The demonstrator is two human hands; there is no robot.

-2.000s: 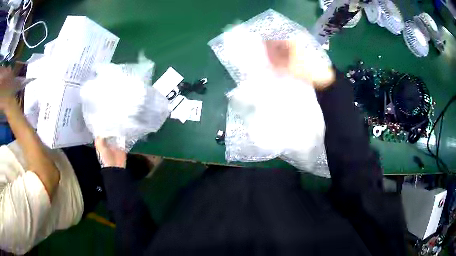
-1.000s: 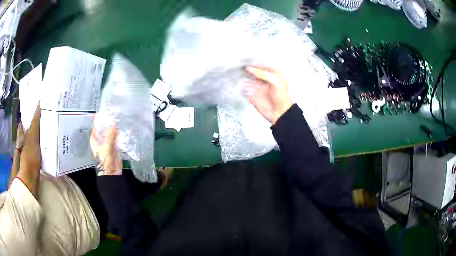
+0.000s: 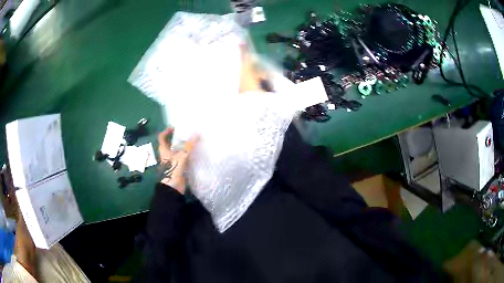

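Whitish bubble bags [image 3: 232, 138] lie bunched together in front of me, overlapping, partly on the bench and partly over its near edge. Glare hides their inner detail. My left hand [image 3: 176, 160] grips the left edge of the lower bag. My right hand [image 3: 253, 72] is blurred and partly hidden among the bags at their upper right; its grip is unclear. A small white rectangle [image 3: 310, 93] sticks out to the right of the bags. White leaflets [image 3: 136, 157] and short black cables [image 3: 130, 179] lie left of my left hand.
White gift boxes [image 3: 47, 179] stand at the left, with another person's arm [image 3: 23, 243] beside them. A black cable and parts pile [image 3: 331, 52] and a dark round grille [image 3: 393, 29] lie at the upper right. White cartons [image 3: 467, 157] stand below the bench at right.
The view has shifted right. The separate bag in my left hand is now at the central bags, and my left hand has moved in beside them. My right hand has moved up.
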